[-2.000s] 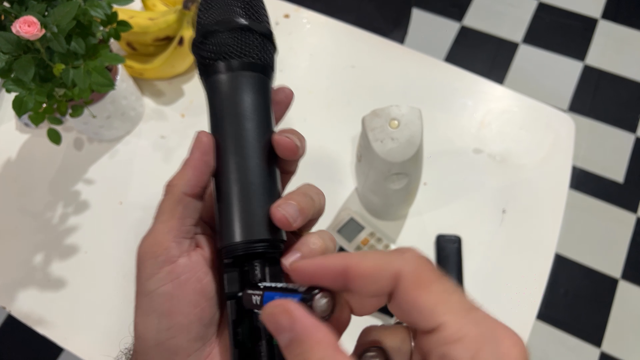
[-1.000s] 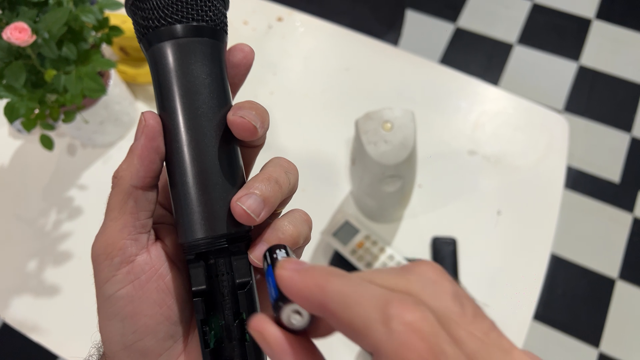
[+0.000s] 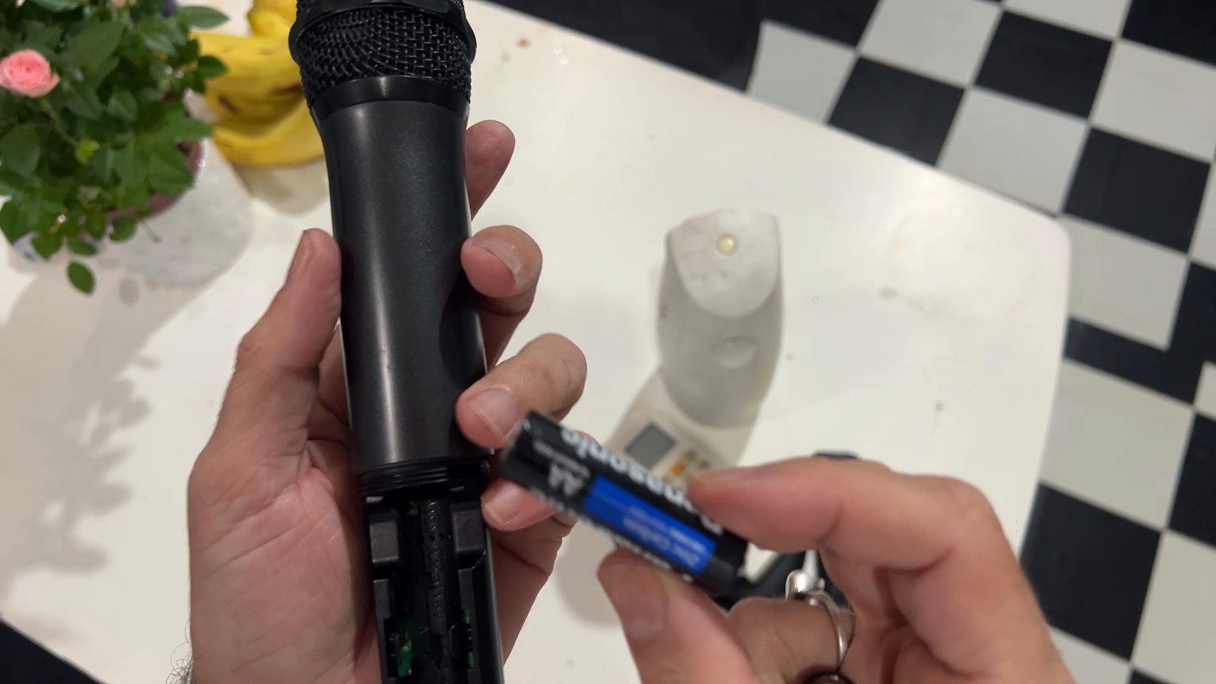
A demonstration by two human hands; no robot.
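Observation:
My left hand (image 3: 285,456) is wrapped around the body of a black handheld microphone (image 3: 404,275) with a mesh head at the top. The microphone's lower sleeve is off, so its battery compartment (image 3: 432,589) lies exposed with a bit of green circuit board inside. Between thumb and forefinger, my right hand (image 3: 855,560) pinches a black and blue Panasonic AA battery (image 3: 622,503), just to the right of the compartment. A ring is on one finger of this hand. The battery is tilted, and its far end is close to my left fingertips.
A white table (image 3: 912,380) holds a white dispenser-like device (image 3: 727,313) and a white remote control (image 3: 665,446), partly hidden. Bananas (image 3: 261,85) and a potted rose plant (image 3: 104,123) stand at the upper left. A dark object behind my right hand is mostly covered. Checkered floor tiles (image 3: 1016,76) lie beyond the table edge.
Two seconds ago the battery was at the microphone's open lower part; now it is held apart from it, to the right. The battery has turned from nearly upright to slanting since one second ago.

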